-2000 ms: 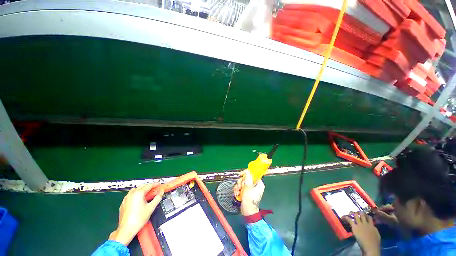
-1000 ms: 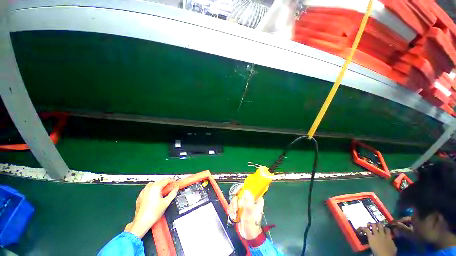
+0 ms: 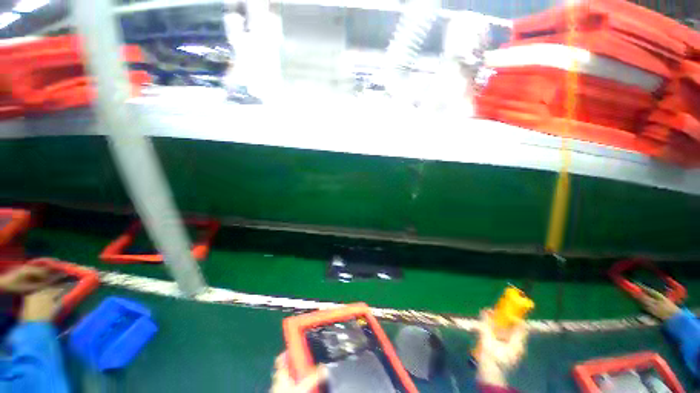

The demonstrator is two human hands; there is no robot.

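Observation:
An open tablet (image 3: 357, 368) lies in a red-orange frame (image 3: 294, 338) at the bottom centre, cut off by the picture's lower edge. My left hand (image 3: 293, 378) grips the frame's left side, mostly cut off and blurred. My right hand (image 3: 500, 349) holds the yellow electric screwdriver (image 3: 513, 305) upright, to the right of the tablet and apart from it. A round grey mesh-like dish (image 3: 420, 350) lies between the tablet and my right hand.
A blue bin (image 3: 113, 331) lies left. A black panel (image 3: 362, 266) and framed units lie on the green belt (image 3: 276, 275). A grey post (image 3: 137, 153) stands left; a yellow strap (image 3: 562, 199) hangs right. Other workers' hands show at both sides. Red trays (image 3: 583, 92) are stacked on the shelf.
The view has tilted up and turned left. My right hand with the screwdriver has moved right, away from the tablet. At right, another worker's hand now reaches a framed unit on the belt.

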